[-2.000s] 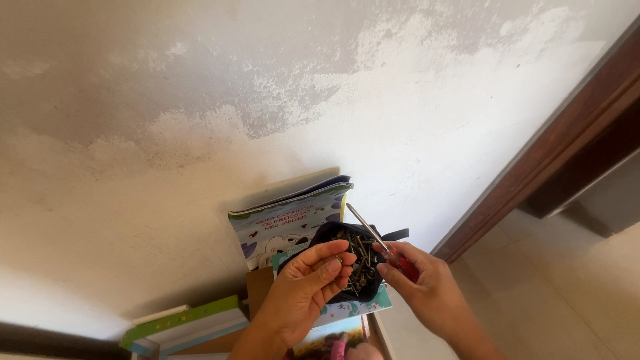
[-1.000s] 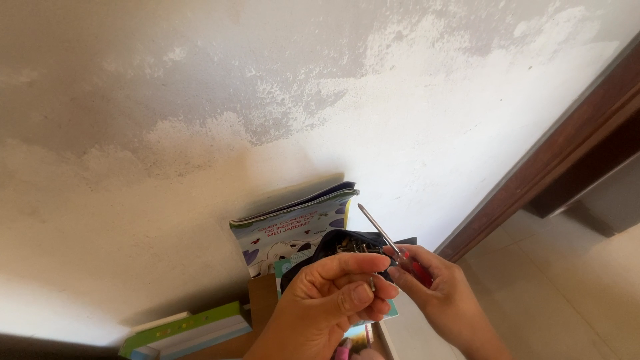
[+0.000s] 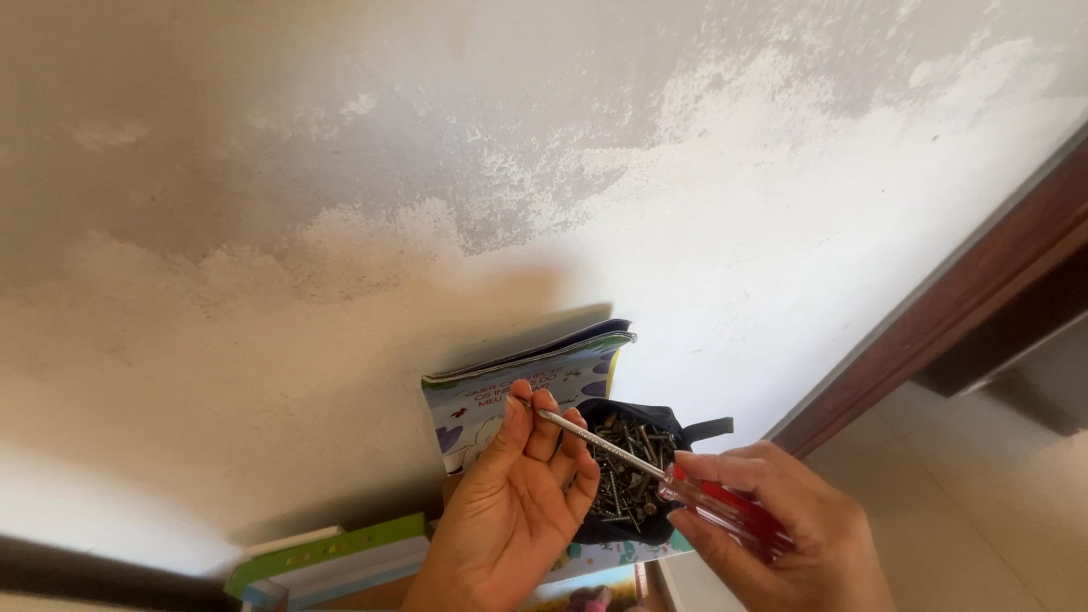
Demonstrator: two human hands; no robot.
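My right hand (image 3: 765,518) grips the red and clear handle of a screwdriver (image 3: 608,446), its metal shaft pointing up and left. The tip reaches the fingertips of my left hand (image 3: 523,493), where thumb and forefinger pinch a small, dark piece, seemingly a screw, at the tip. Behind and between the hands sits a dark fabric pouch (image 3: 663,414), open at the top and full of loose screws (image 3: 633,489). My left fingers cover part of its left side.
Illustrated booklets (image 3: 527,365) lean against the worn, patchy wall (image 3: 544,204). A green-edged box (image 3: 340,557) lies at lower left, with more printed covers (image 3: 595,586) below the pouch. A dark wooden door frame (image 3: 952,289) and tiled floor (image 3: 935,501) are at right.
My left hand has risen clear of the pouch's front and turned palm up. The screwdriver, earlier pointing up beyond the left fingers, now has its tip at them.
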